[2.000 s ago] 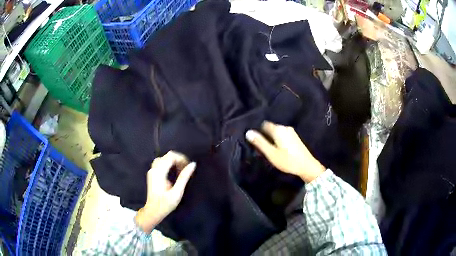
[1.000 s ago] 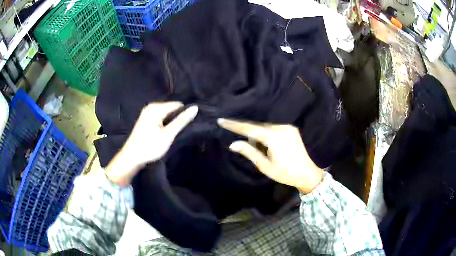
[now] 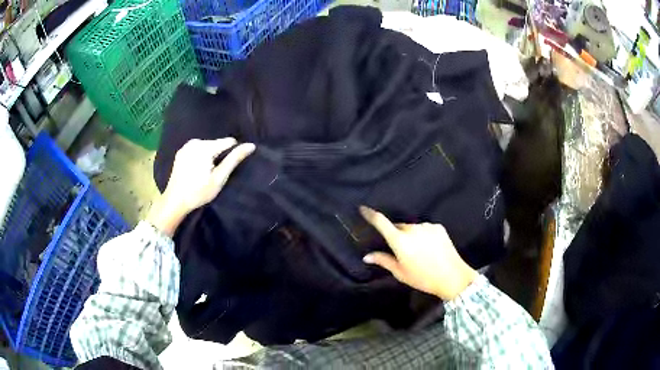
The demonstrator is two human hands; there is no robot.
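A large dark navy garment piece [image 3: 311,101] lies bunched over a pale-covered support in front of me. My left hand [image 3: 206,173] pinches a fold of it at the left. My right hand [image 3: 409,253] rests on the cloth right of centre, thumb and forefinger apart, beside a short orange stitch line [image 3: 347,225]. Another orange stitch line [image 3: 444,156] shows further right. A small white tag [image 3: 434,97] on a thread lies at the upper right. White thread tails [image 3: 492,204] hang at the right edge.
A green crate [image 3: 134,72] stands at the upper left, a blue crate [image 3: 246,29] behind the garment and another blue crate [image 3: 65,253] at the left. At the right is a worn table edge [image 3: 546,267], with more dark cloth [image 3: 615,253] beyond it.
The near part of the garment has been spread and turned, so its opening is covered and an orange stitch line shows by my right hand. My right hand has moved down and right.
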